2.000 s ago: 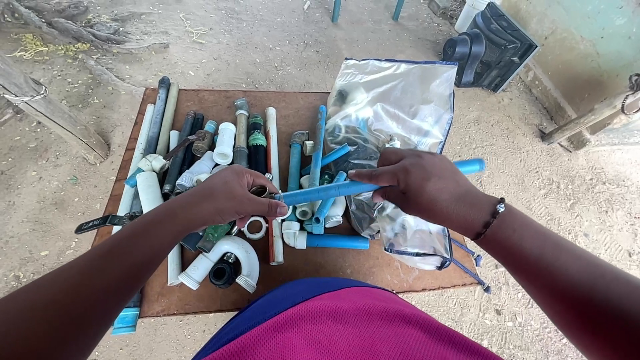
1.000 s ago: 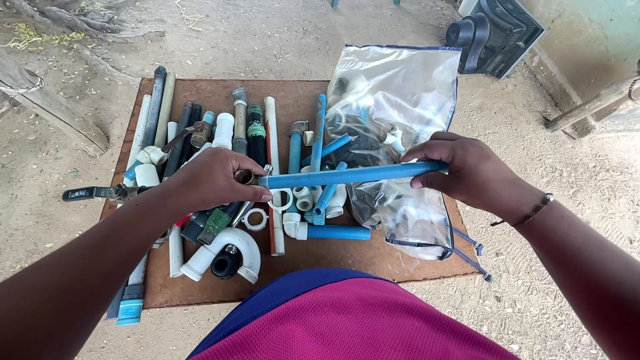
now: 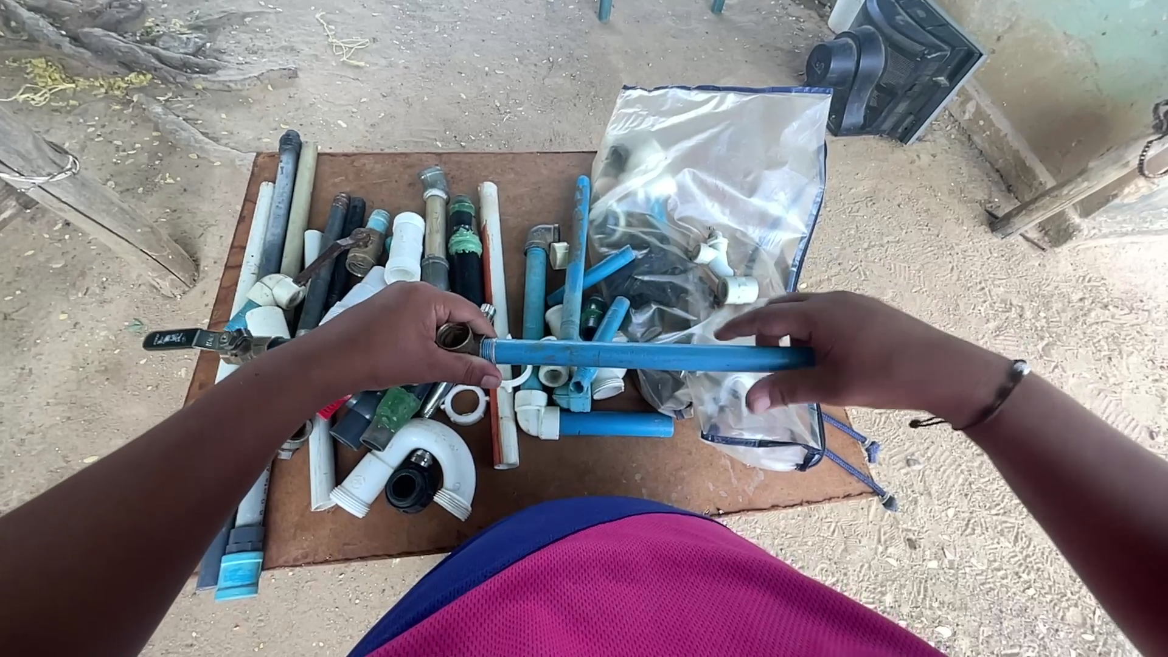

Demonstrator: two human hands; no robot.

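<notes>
My left hand (image 3: 415,338) grips a brown metal elbow fitting (image 3: 458,338), which is joined to the threaded left end of a blue PVC pipe (image 3: 630,354). The pipe lies level above the table. Around its right end is my right hand (image 3: 812,351), with the fingers and thumb spread to either side and the palm against the end; whether it grips firmly is hard to tell. Below the pipe are a white elbow with a short blue pipe (image 3: 616,423), a white ring nut (image 3: 465,404) and a white-and-orange pipe (image 3: 494,265).
Pipes and fittings cover the left of the brown board (image 3: 365,538), among them a white P-trap bend (image 3: 429,447) and a ball valve with a black lever (image 3: 182,339). A clear plastic bag of fittings (image 3: 730,173) lies at right. Beyond stand a wooden post (image 3: 100,210) and a black monitor (image 3: 899,64).
My right hand has moved to the far right end of the blue pipe, and its fingers have spread. The pipe has swung from a tilt to nearly level. My left hand stays at the elbow end.
</notes>
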